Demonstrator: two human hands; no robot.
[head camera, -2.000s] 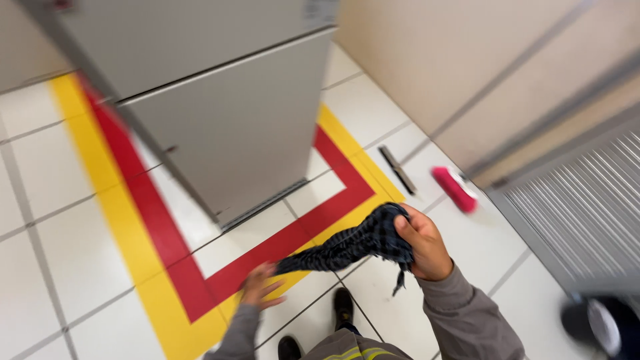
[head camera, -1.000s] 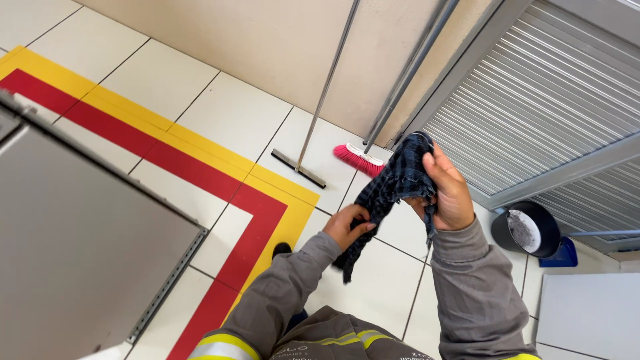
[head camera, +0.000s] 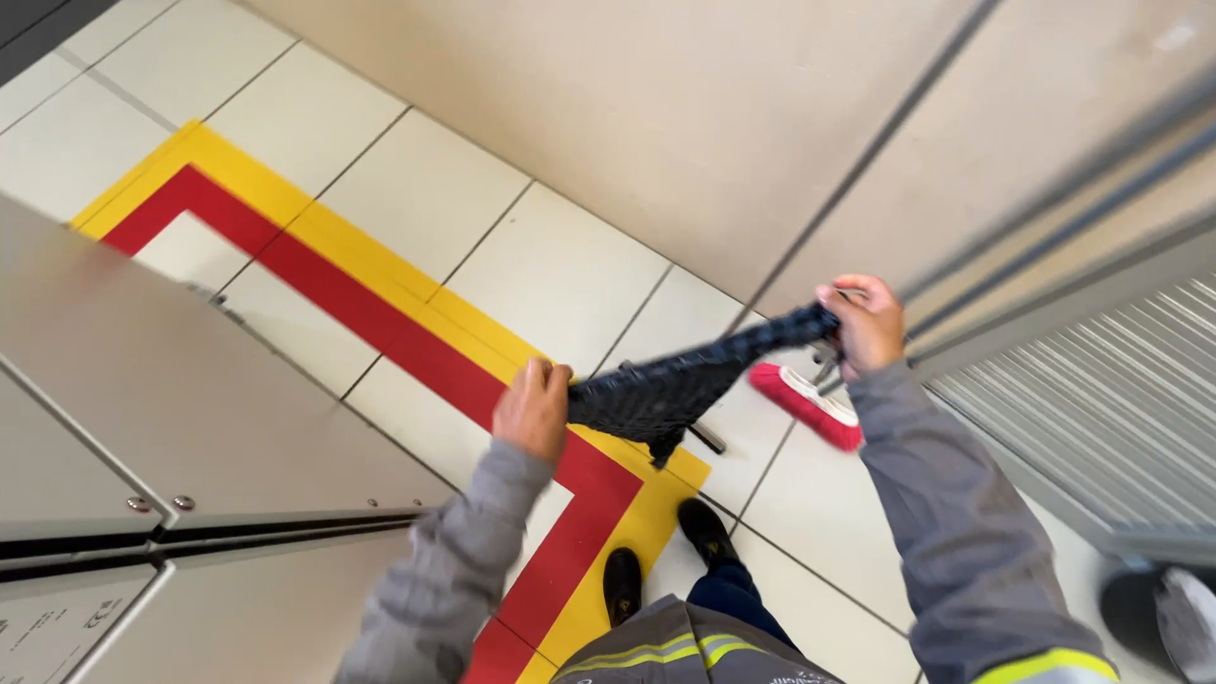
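A dark blue and black checked cloth (head camera: 665, 391) is stretched between my two hands over the tiled floor. Its left end is pinched in my left hand (head camera: 534, 410), and my right hand (head camera: 863, 326) grips the other end, higher up. The upper edge is drawn fairly taut, while a loose, ragged corner hangs down near the middle. Behind the cloth, part of a squeegee's dark blade (head camera: 707, 438) shows on the floor.
A red-bristled broom head (head camera: 806, 407) rests on the floor by the wall. Grey metal cabinets (head camera: 228, 380) stand at left, within red and yellow floor tape (head camera: 361, 275). At right are a louvred metal door (head camera: 1121, 399) and a black bucket (head camera: 1135, 608).
My hands have moved apart, and the cloth, bunched between them one second ago, is now stretched out. The view has turned considerably.
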